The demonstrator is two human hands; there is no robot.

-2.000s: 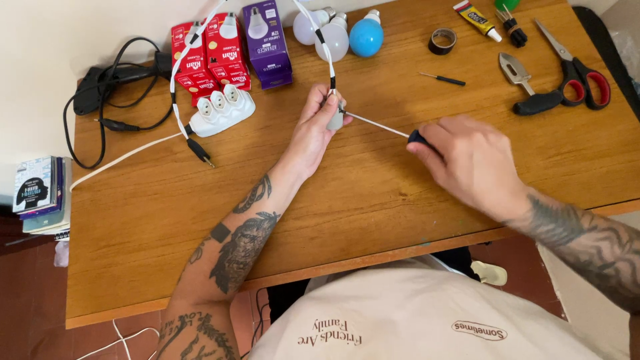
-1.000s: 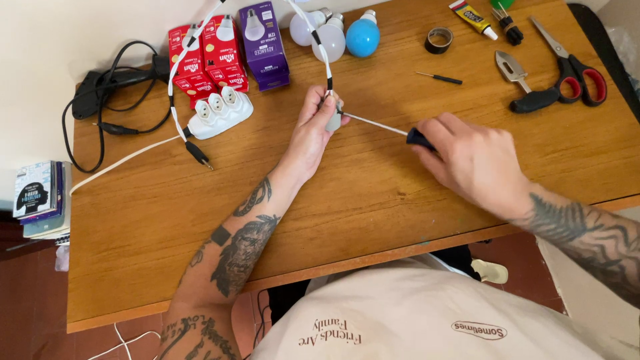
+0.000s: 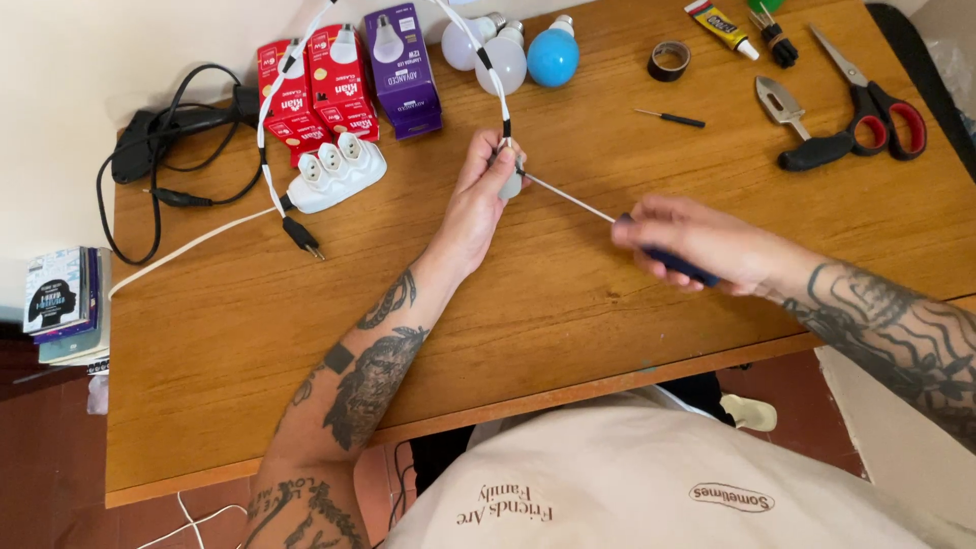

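Between the thumb and fingers of my left hand [image 3: 484, 187] is a small grey fitting [image 3: 510, 187], mostly covered by the fingers. A white cable with black tape bands [image 3: 496, 80] runs up from it, loops out of view at the top and comes down on the left to a black plug [image 3: 303, 236]. My right hand [image 3: 690, 244] holds a screwdriver by its dark blue handle [image 3: 681, 265]. The long thin shaft [image 3: 572, 200] slants up to the left, its tip at the fitting's right side; the exact contact is hidden.
A white power strip [image 3: 339, 179], red bulb boxes [image 3: 343, 88], a purple box [image 3: 402, 76] and a black adapter [image 3: 137, 145] lie left. Behind are white bulbs [image 3: 502, 65] and a blue bulb [image 3: 553, 57]. Right are tape [image 3: 669, 61], a small screwdriver [image 3: 681, 120], a glue tube [image 3: 720, 29] and scissors [image 3: 869, 99].
My right hand has shifted its grip on the screwdriver: the fingers are more opened out, and more of the blue handle shows. My left hand keeps its hold on the fitting.
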